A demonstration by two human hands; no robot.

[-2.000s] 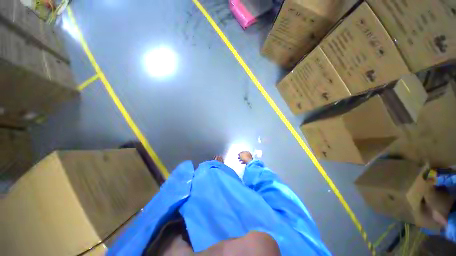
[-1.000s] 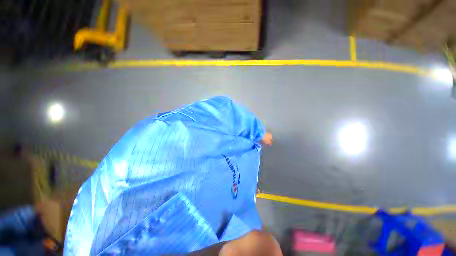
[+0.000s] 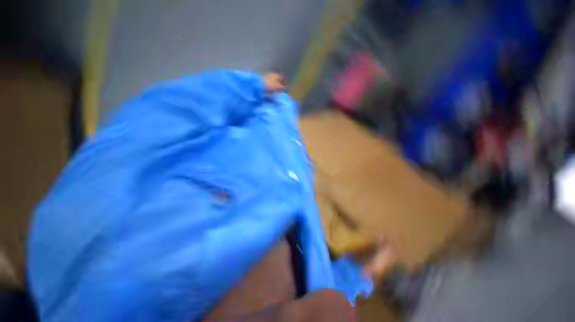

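Note:
The view is strongly blurred. My left hand [image 3: 274, 82] shows small at the end of a blue sleeve, at upper centre. Its fingers are too blurred to read. A second hand [image 3: 381, 261], seemingly my right hand, shows beside a blue cuff at lower right. It lies over or near a large brown carton [image 3: 384, 182] to the right of my blue coat. Whether it touches the carton or holds anything cannot be told. A blurred yellowish shape [image 3: 347, 238] is near that hand.
A brown carton or stack [image 3: 31, 151] stands at the left edge beside a yellow floor line [image 3: 96, 69]. Another yellow line runs at upper centre. A pink object [image 3: 356, 80], blue shapes [image 3: 435, 100] and blurred clutter are at upper right.
The view has swung round. The brown carton now shows close on my right, and the pink object has moved from the bottom to upper right. A second hand now shows at lower right.

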